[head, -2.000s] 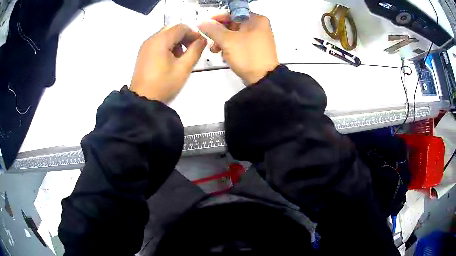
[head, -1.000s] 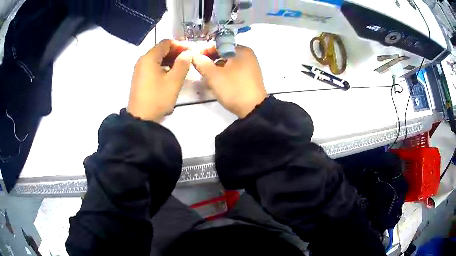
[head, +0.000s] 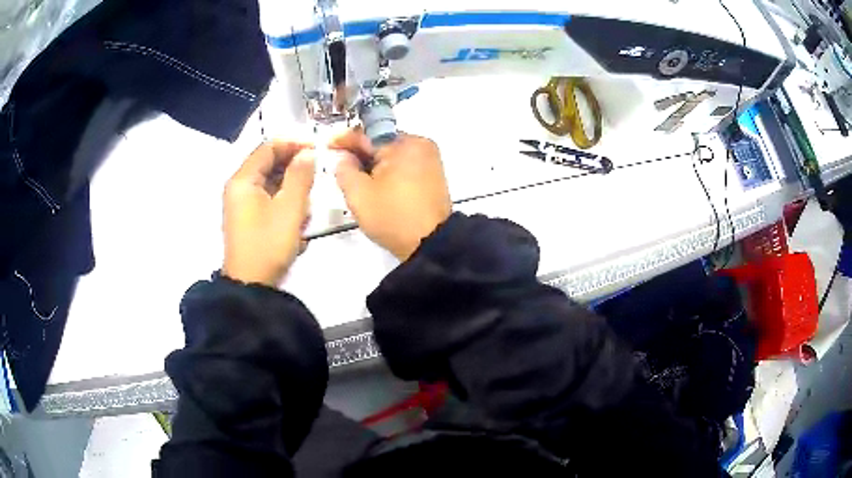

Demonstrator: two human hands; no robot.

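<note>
The white sewing machine head [head: 495,47] with a blue stripe stands at the top; its needle and presser foot [head: 329,105] are in bright light. My left hand [head: 266,210] and my right hand [head: 394,191] are just below the foot, thumbs and forefingers pinched close together at the glare. Thread between the fingertips cannot be made out, so what they hold is unclear. The grey ribbed knob [head: 379,119] is beside my right fingers. Dark cloth with pale stitch lines [head: 177,56] lies at the left.
Yellow-handled scissors [head: 572,112] and thread snips [head: 566,156] lie right of my right hand. Brown strips [head: 685,109] lie farther right. A tape measure strip [head: 654,250] runs along the front edge. A red bin [head: 787,303] and dark cloth [head: 687,327] are at the lower right.
The view has tilted up and shifted, so more of the machine head shows. My hands remain pinched together near the presser foot; the tools have not moved on the table.
</note>
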